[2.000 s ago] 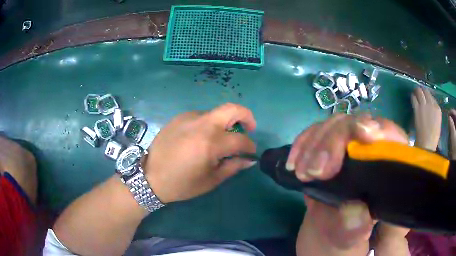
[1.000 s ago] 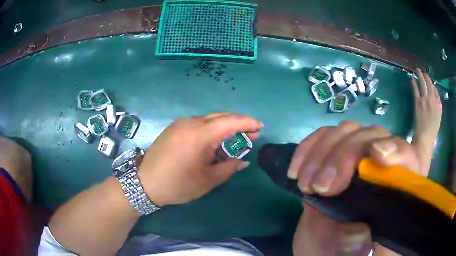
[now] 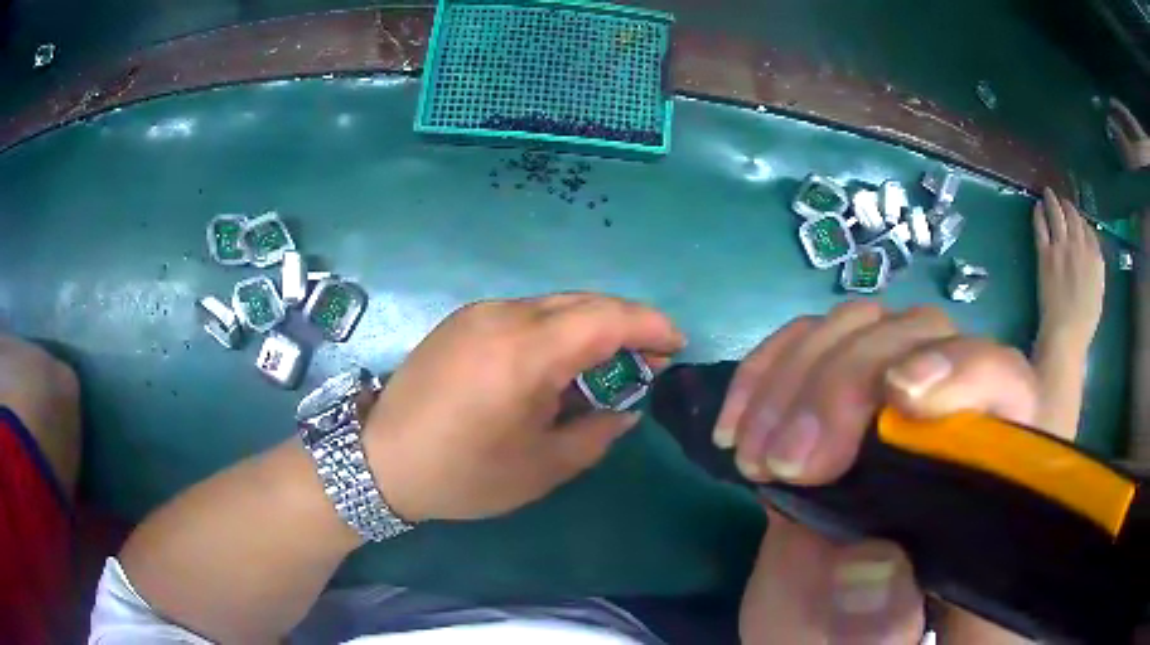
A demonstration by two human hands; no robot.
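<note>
My left hand, with a metal watch on the wrist, holds one small unit between thumb and fingers. Its green circuit board and pale rim face up. My right hand is closed around the electric screwdriver, black with an orange-yellow strip. Its black nose points left, right beside the unit's right edge. The screwdriver bit cannot be made out, so I cannot tell whether it touches the unit.
A green screw tray lies at the back, with loose black screws below it. Piles of units lie at left and right. Another person's hand rests at the right. A person's arm and red clothing show at the left edge.
Two seconds ago my left fingers mostly covered the unit; now its board shows. The screwdriver nose has come closer to it since one second ago. One more unit lies beside the right pile.
</note>
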